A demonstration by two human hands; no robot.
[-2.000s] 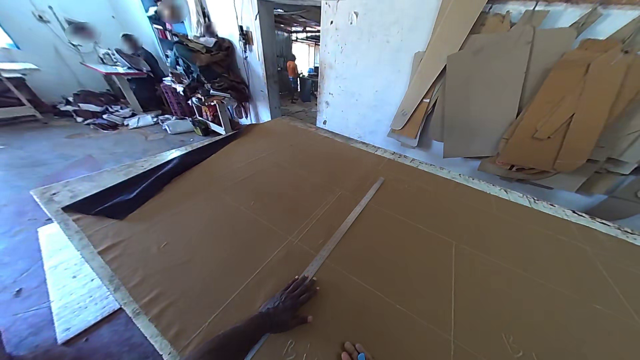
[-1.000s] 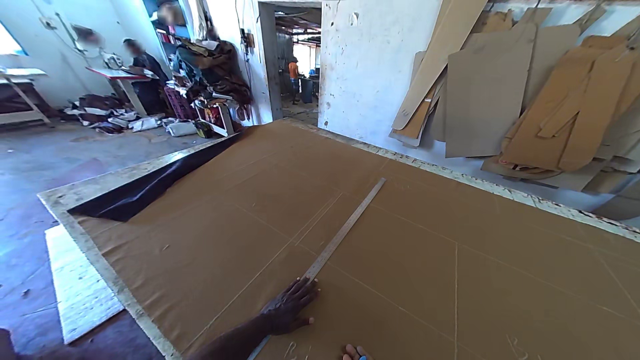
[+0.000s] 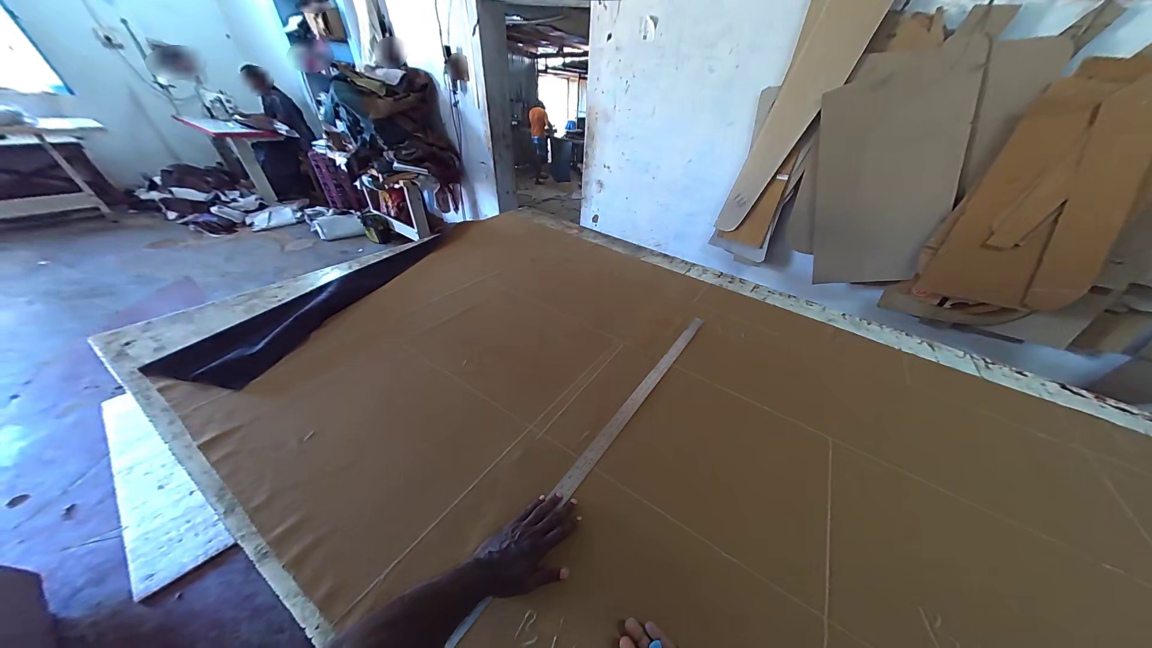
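Brown fabric (image 3: 378,450) marked with pale chalk lines is spread over a large table. A long straight ruler (image 3: 630,407) lies diagonally on it. My left hand (image 3: 526,549) rests palm down across the ruler's lower part, fingers spread, pressing on it and the cloth. At the bottom edge, only the fingertips of my right hand (image 3: 641,634) show, with a small blue thing (image 3: 656,643) at them, perhaps chalk; the rest of that hand is out of view. Dark fabric (image 3: 297,324) shows beside the brown cloth at the table's left side.
The table's pale edge (image 3: 171,432) borders the cloth. Cardboard pattern pieces (image 3: 886,162) hang on the right wall. A white board (image 3: 157,495) is low at the left. Further back are a person at a sewing machine (image 3: 219,106), heaped cloth (image 3: 202,193) and a person in orange (image 3: 538,130) beyond a doorway.
My left hand stays on the ruler, which keeps its place on the cloth. The fingertips of my right hand remain at the bottom edge, with slightly less of them showing than two seconds ago.
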